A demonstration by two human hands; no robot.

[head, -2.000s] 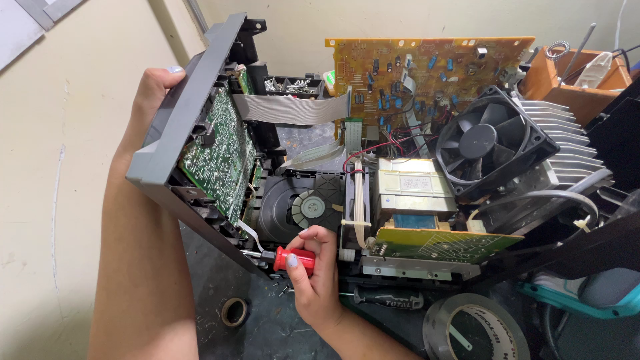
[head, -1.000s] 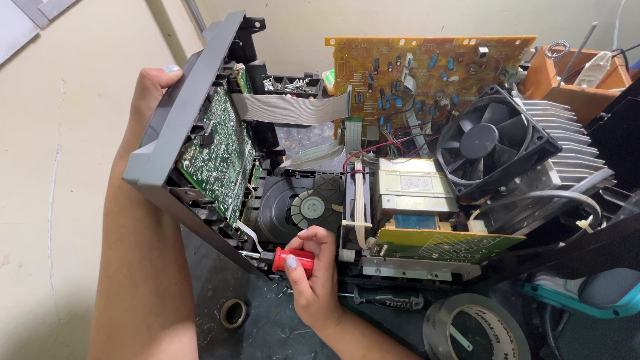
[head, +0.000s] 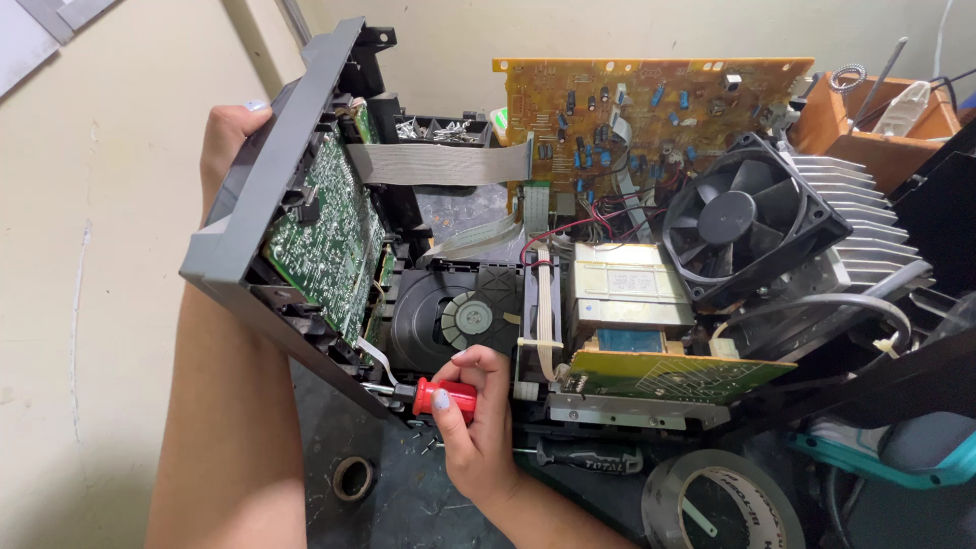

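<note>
My left hand (head: 238, 130) grips the outer side of a grey plastic front panel (head: 267, 160), which stands tilted; most of its fingers are hidden behind it. A green circuit board (head: 328, 236) is fixed inside the panel. My right hand (head: 476, 412) holds a stubby screwdriver by its red handle (head: 446, 399), the shaft pointing left to the panel's lower inner edge; its tip is hard to see. Just above the shaft runs a thin white ribbon cable (head: 377, 358). Beside it lies the black disc mechanism (head: 435, 316). A wide grey ribbon cable (head: 442, 164) joins panel and brown circuit board (head: 610, 130).
Right of the mechanism are a transformer (head: 629, 286), a cooling fan (head: 727, 217) and a metal heat sink (head: 862, 213). Near the front lie a dark-handled screwdriver (head: 587, 456), a large tape roll (head: 663, 496) and a small tape roll (head: 354, 479). A screw tray (head: 450, 131) stands behind.
</note>
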